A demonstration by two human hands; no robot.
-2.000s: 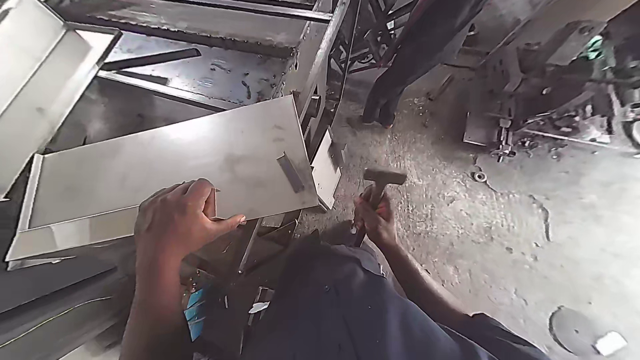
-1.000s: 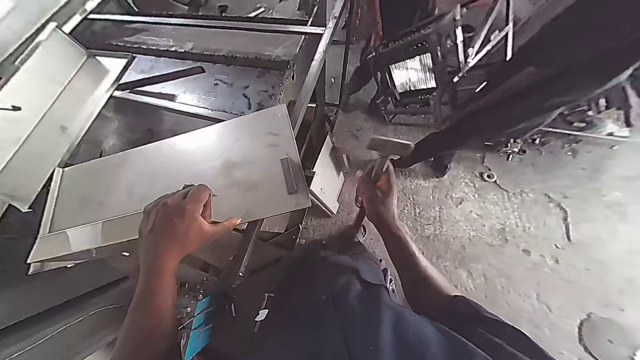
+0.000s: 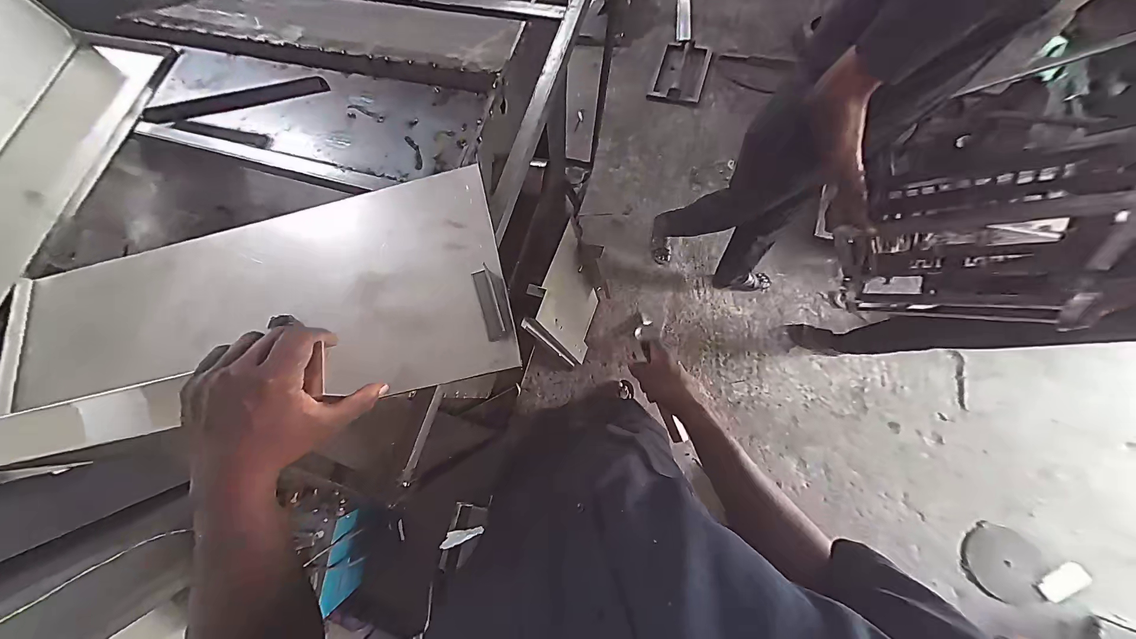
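Observation:
My left hand (image 3: pixel 266 390) rests over the near edge of a pale sheet-metal panel (image 3: pixel 382 275), thumb and fingers apart on its face. The panel has folded edges at the left and lies across a metal frame (image 3: pixel 541 115). Near its right end is a small metal strip or bracket (image 3: pixel 493 304). Low at my right side, my right hand (image 3: pixel 661 377) is closed around the handle of a hammer (image 3: pixel 642 330), whose head points up and is partly blurred. A smaller bent metal piece (image 3: pixel 568 297) stands just beyond the panel's right end.
Another folded sheet-metal piece (image 3: pixel 53 115) lies at the far left. People in dark clothing stand at the right, one with an arm (image 3: pixel 848 133) reaching down by a dark metal rack (image 3: pixel 976 240). A round disc (image 3: pixel 1003 561) lies on the concrete floor. A blue object (image 3: pixel 342 564) is below the panel.
The people at the right have moved, and an arm now shows beside the metal rack. The hammer's head has turned in my right hand. My left hand stays at the panel's edge.

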